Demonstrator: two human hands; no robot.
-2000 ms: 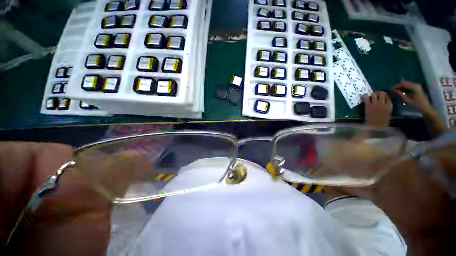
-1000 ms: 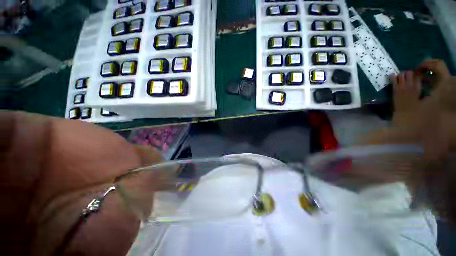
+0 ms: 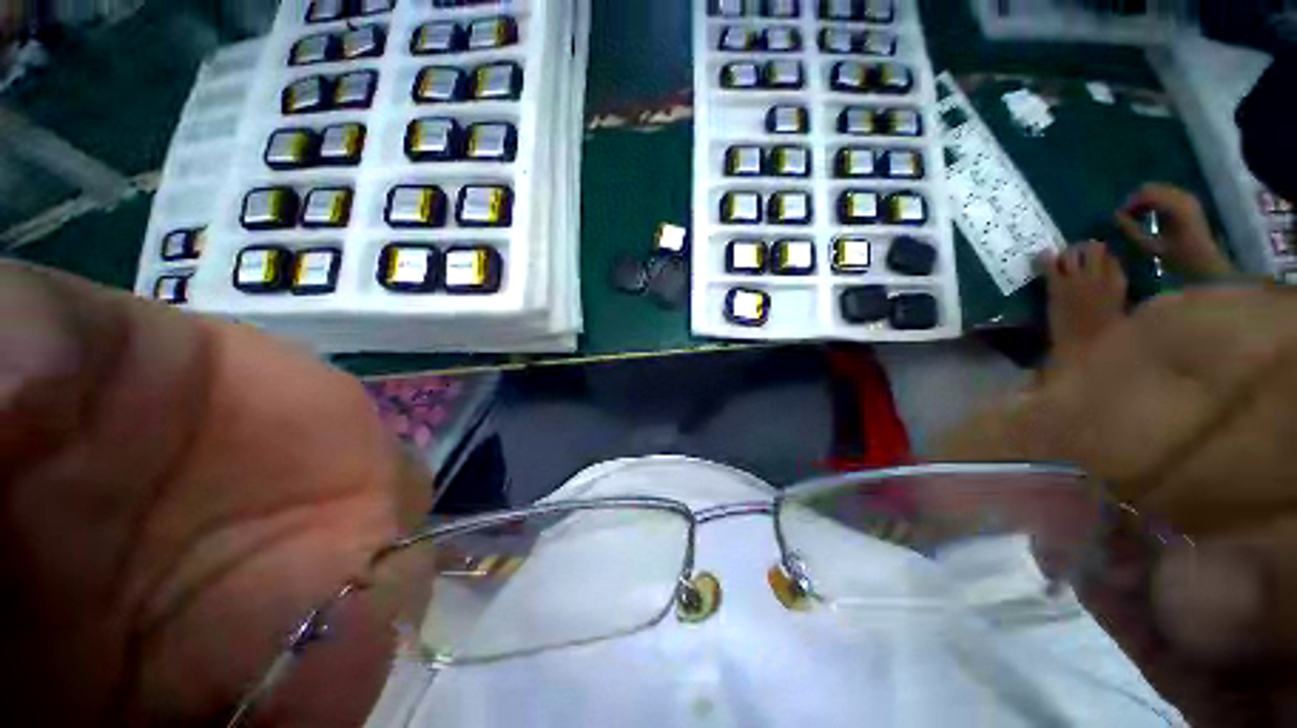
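Thin metal-framed eyeglasses (image 3: pixel 735 509) with clear lenses and gold nose pads hang close to the camera, over the wearer's white-clothed lap. My left hand (image 3: pixel 185 498) fills the lower left, very close and cut off by the edge; it is around the left temple. My right hand (image 3: pixel 1209 413) is at the lower right, blurred and cut off, at the right end of the glasses. The fingertip contacts are not clearly seen.
A stack of white blister trays (image 3: pixel 548 185) with housings stands at the left of the green bench. A single tray (image 3: pixel 942 171) lies right of it, loose black parts (image 3: pixel 666 279) between them. A perforated white sheet (image 3: pixel 996 199) and another person's hands (image 3: pixel 1088 285) are farther right.
The glasses have shifted and tilted, and both my hands have moved with them. The lenses look sharper than one second ago. The view has shifted slightly over the bench.
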